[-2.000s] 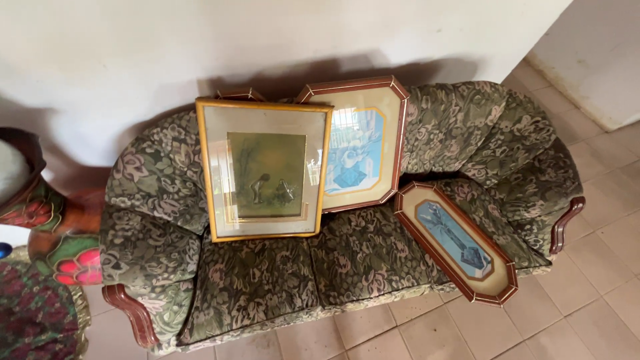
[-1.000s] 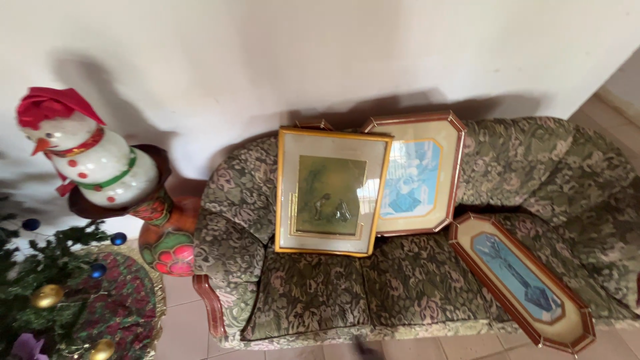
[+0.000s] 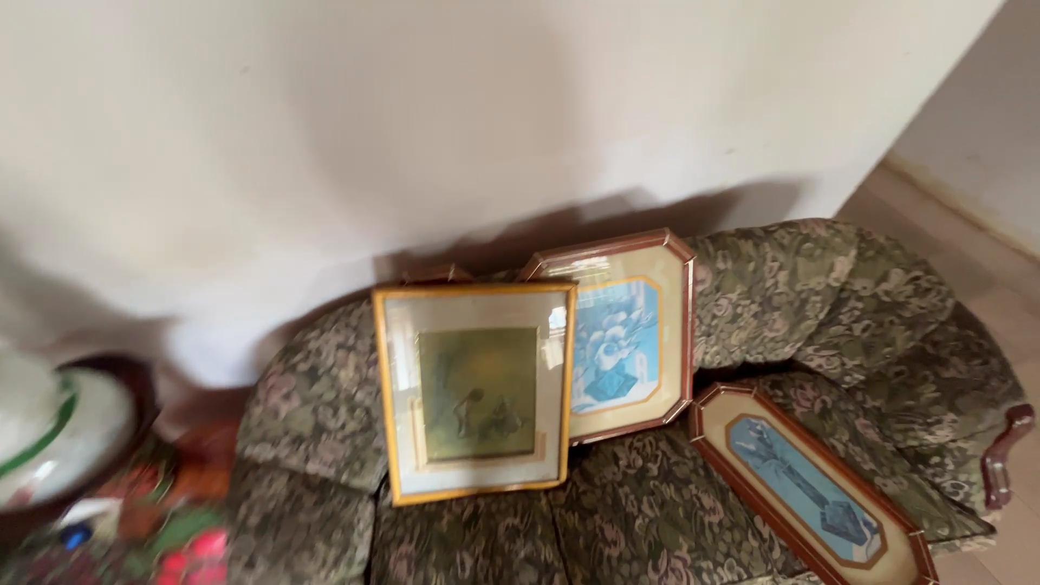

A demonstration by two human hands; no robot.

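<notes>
Neither my left hand nor my right hand shows in the head view. A gold-framed picture [image 3: 478, 390] leans against the backrest of a floral-upholstered sofa [image 3: 325, 398], its glass catching reflections. Partly behind it on the right, an octagonal framed picture [image 3: 621, 349] of pale flowers on blue stands tilted back. A long octagonal framed picture [image 3: 804, 479] lies slanted across the right part of the seat, its lower end cut off by the view's edge. Behind the gold frame, the top edge of another brown frame [image 3: 435, 275] peeks out.
A pale wall [image 3: 455, 122] rises behind the sofa. At the left edge are part of a blurred snowman figure [image 3: 41, 422] and red and green decorations [image 3: 195, 556]. The sofa's wooden armrest trim [image 3: 1006, 459] and floor tiles [image 3: 934, 219] show at the right.
The view has swung about, and now takes in more of the wall. The framed pictures and the sofa keep their places relative to each other.
</notes>
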